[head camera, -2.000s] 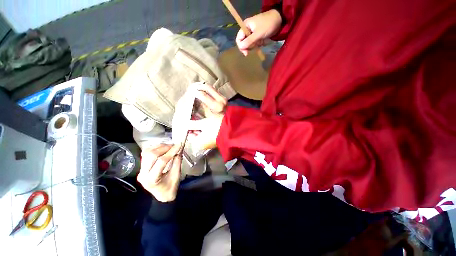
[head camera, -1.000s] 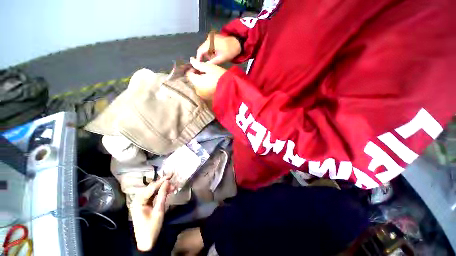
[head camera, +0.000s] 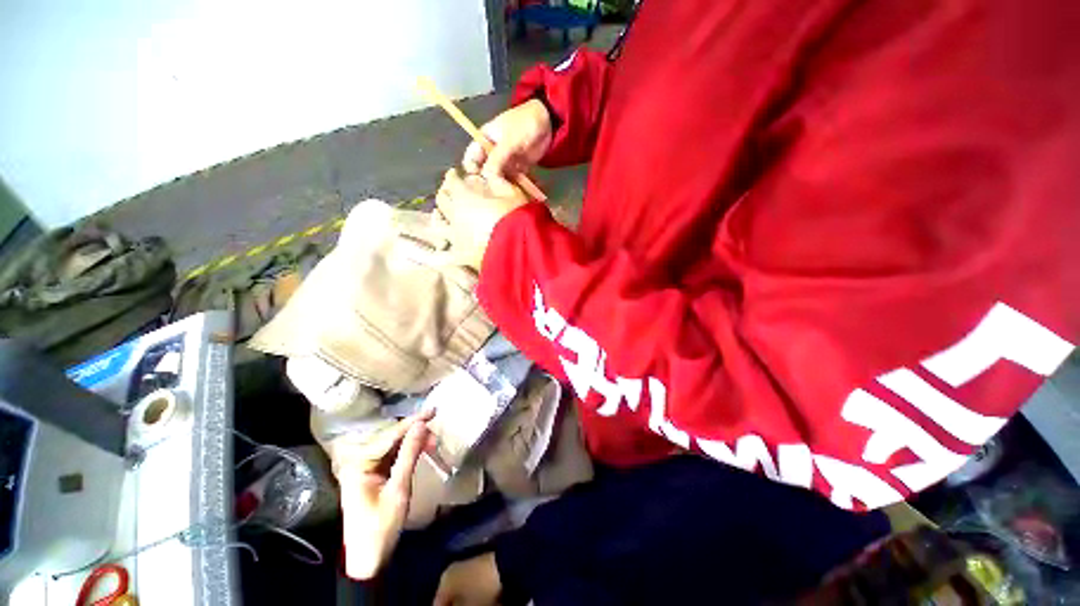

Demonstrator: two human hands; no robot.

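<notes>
My left hand (head camera: 381,483) pinches the edge of a clear plastic packet with a whitish piece (head camera: 464,408) between thumb and fingertips. The packet lies over a heaped tan workpiece (head camera: 385,302), a garment or bag. My right hand (head camera: 469,581) is low in the picture at the end of a dark sleeve, partly cut off by the bottom edge; its fingers are hidden. A person in red has both hands (head camera: 483,195) together at the workpiece's far edge, with a pencil-like stick (head camera: 456,115) in one. What their fingertips hold is unclear.
At left, a white machine table (head camera: 178,497) bears a machine head (head camera: 59,474), a white roll (head camera: 155,412) and red-handled scissors (head camera: 104,585), cut off below. Dark green cloth (head camera: 83,290) is heaped beyond. The red sleeve (head camera: 663,355) fills the right.
The person's nearer hand has left the packet and moved up beside their stick hand. My left hand has stayed at the packet, which now lies flatter. My right hand has come into view below.
</notes>
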